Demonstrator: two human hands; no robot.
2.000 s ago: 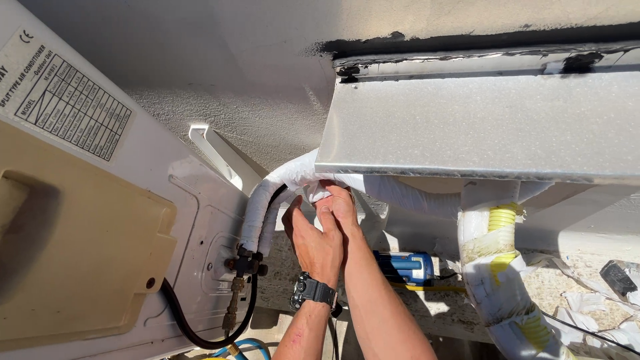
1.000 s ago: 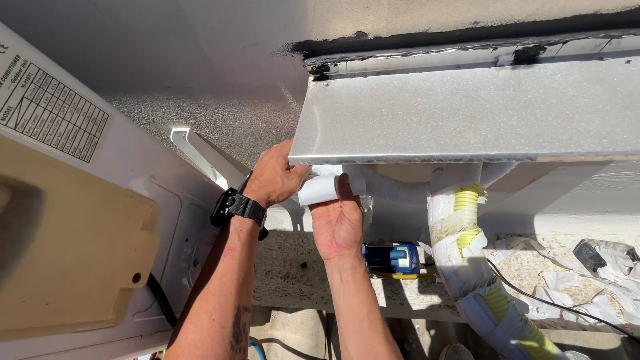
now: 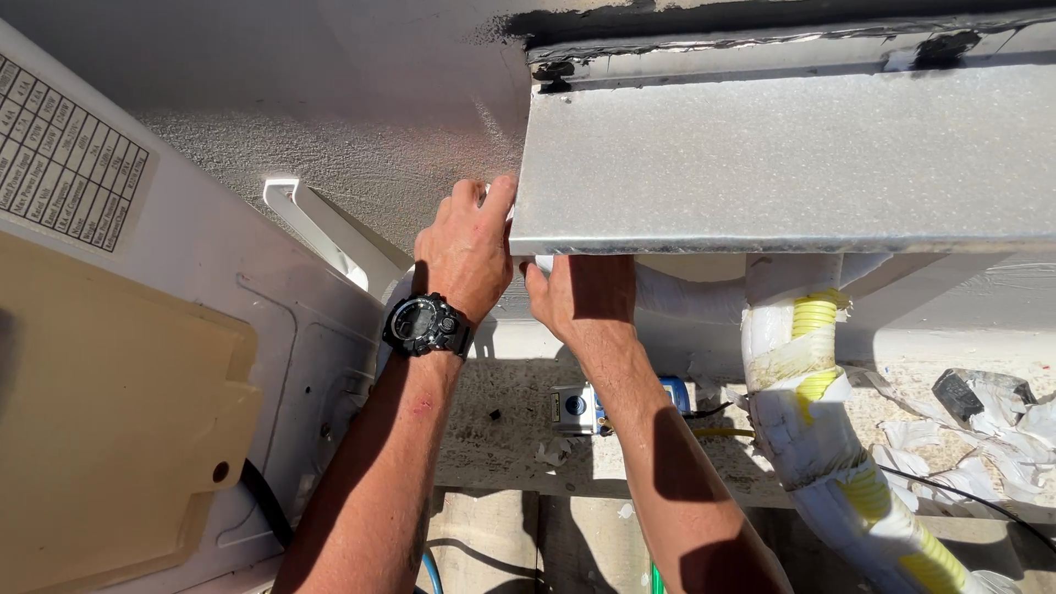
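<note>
My left hand [image 3: 466, 243], with a black watch [image 3: 425, 324] on its wrist, is at the left end of a sheet-metal cover [image 3: 775, 165]. Its fingers curl around something white, mostly hidden behind the cover's edge. My right hand [image 3: 587, 297] reaches under the cover's front edge, its fingertips out of sight. A bit of white wrapping [image 3: 544, 262] shows beside its thumb; whether the hand grips it cannot be seen. White-wrapped piping [image 3: 689, 293] runs beneath the cover, to the right of my right hand.
An air conditioner's outdoor unit [image 3: 313, 338] stands at left, near a white wall bracket [image 3: 318, 227]. Yellow corrugated conduit in torn white wrapping [image 3: 804, 421] bends down at right. Below lie a blue and silver device [image 3: 577, 410], wrapping scraps [image 3: 949, 462] and a dark block [image 3: 961, 396].
My left hand has moved up to the cover's left end. My right hand, palm up at a white roll one second ago, has turned over and reached under the cover. The roll is now mostly hidden.
</note>
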